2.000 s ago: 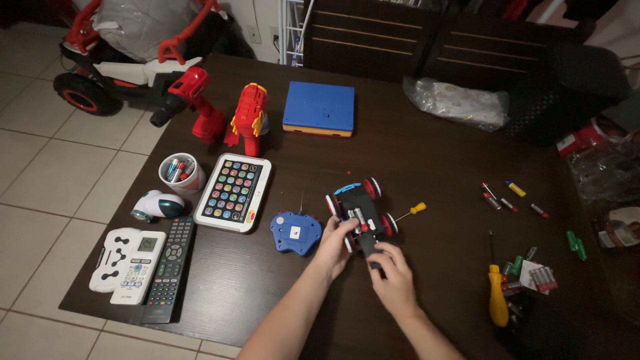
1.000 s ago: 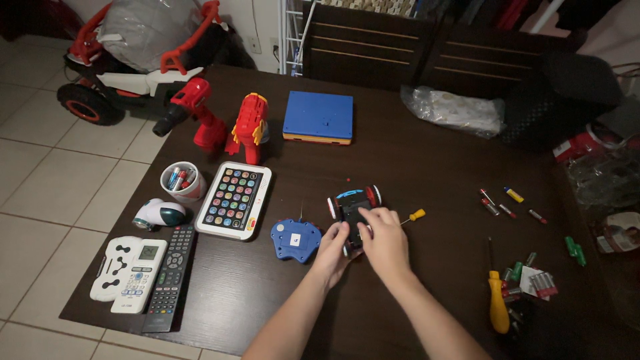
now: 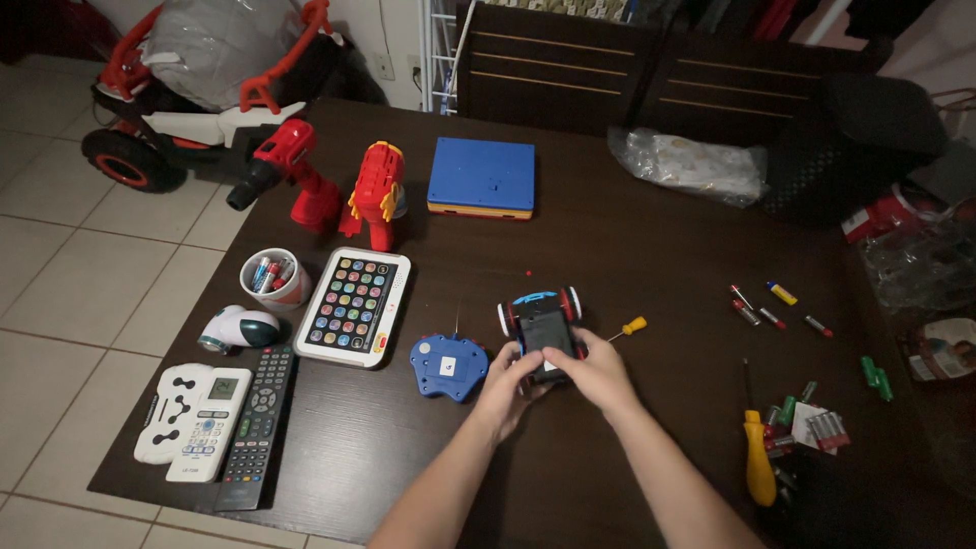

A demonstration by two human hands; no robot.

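Observation:
An upturned toy car [image 3: 543, 335] with red-and-white wheels shows its black underside. My left hand [image 3: 509, 385] grips its near left side, and my right hand [image 3: 591, 370] holds the near right side; both thumbs press on the black battery cover. Left of the car lies a blue toy remote control [image 3: 449, 367] with a thin antenna. A small screwdriver with a yellow handle [image 3: 634, 326] rests just right of the car. Beyond the car is a tiny red piece [image 3: 528, 273]. My fingertips under the car are partly hidden.
Left are a toy tablet [image 3: 354, 307], a cup of batteries [image 3: 276, 280], remote controls [image 3: 255, 427], a red toy drill [image 3: 297, 171] and a red toy gun [image 3: 377, 191]. Behind stands a blue case [image 3: 482, 175]. Right lie loose batteries [image 3: 772, 318] and a larger yellow screwdriver [image 3: 759, 457].
Two seconds ago batteries showed in the car's underside; now a black cover lies over that spot. My right hand has moved from the car's near end to its right side.

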